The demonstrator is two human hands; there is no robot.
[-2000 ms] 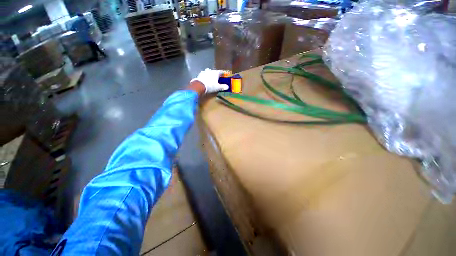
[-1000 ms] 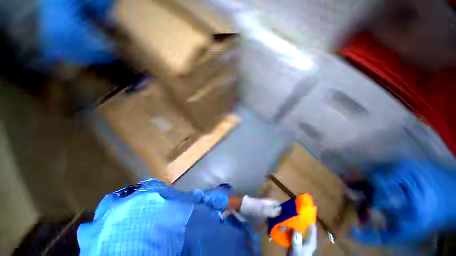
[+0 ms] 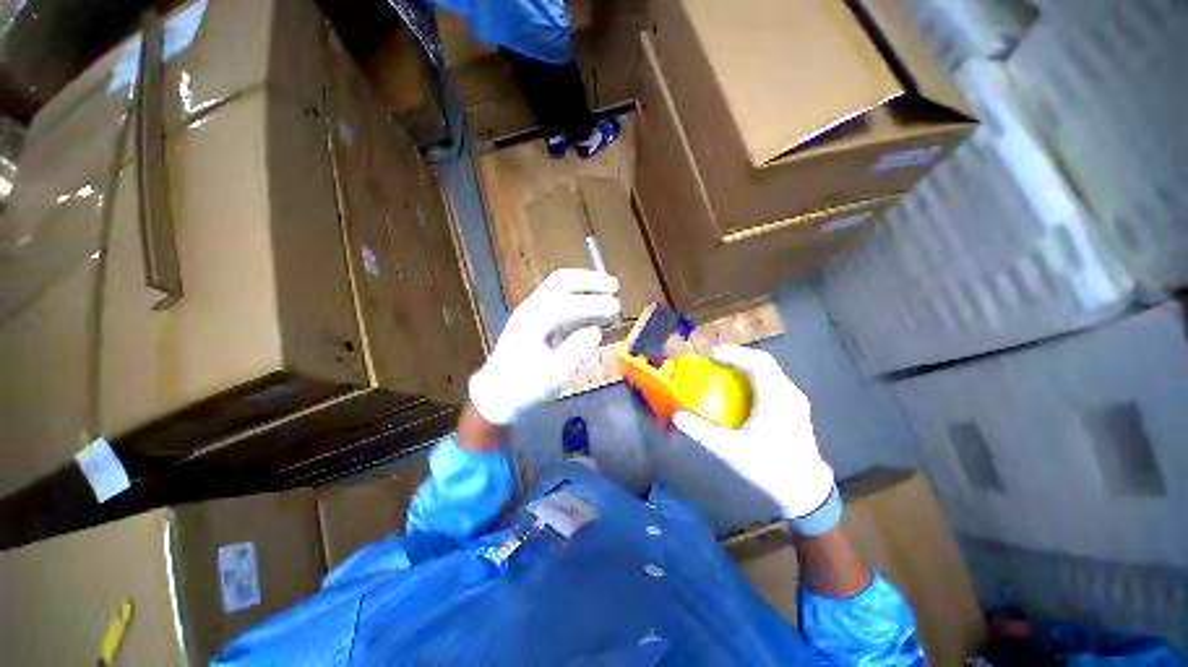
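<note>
The orange and dark blue tape gun [image 3: 654, 369], with a yellow tape roll [image 3: 710, 391] in it, is in my gloved right hand [image 3: 769, 437], in front of my chest. My left hand [image 3: 545, 341], in a white knit glove, is just left of the tape gun. Its fingers are bent and apart, and it does not visibly hold anything. A small gap shows between my left hand and the tape gun. A badge [image 3: 563, 513] hangs on my blue smock.
Large cartons [image 3: 215, 248] are stacked at left, a brown strip [image 3: 156, 170] on top. A carton [image 3: 782, 78] with a partly open flap stands at upper right. A person's legs [image 3: 547, 98] stand on a pallet [image 3: 515, 222] ahead. Whitish stacks [image 3: 1055, 404] stand right. A yellow knife [image 3: 116, 632] lies lower left.
My view has steadied and shifted over the gap between the stacks. The tape gun, between both hands a second ago, is now in my right hand, with my left hand apart from it.
</note>
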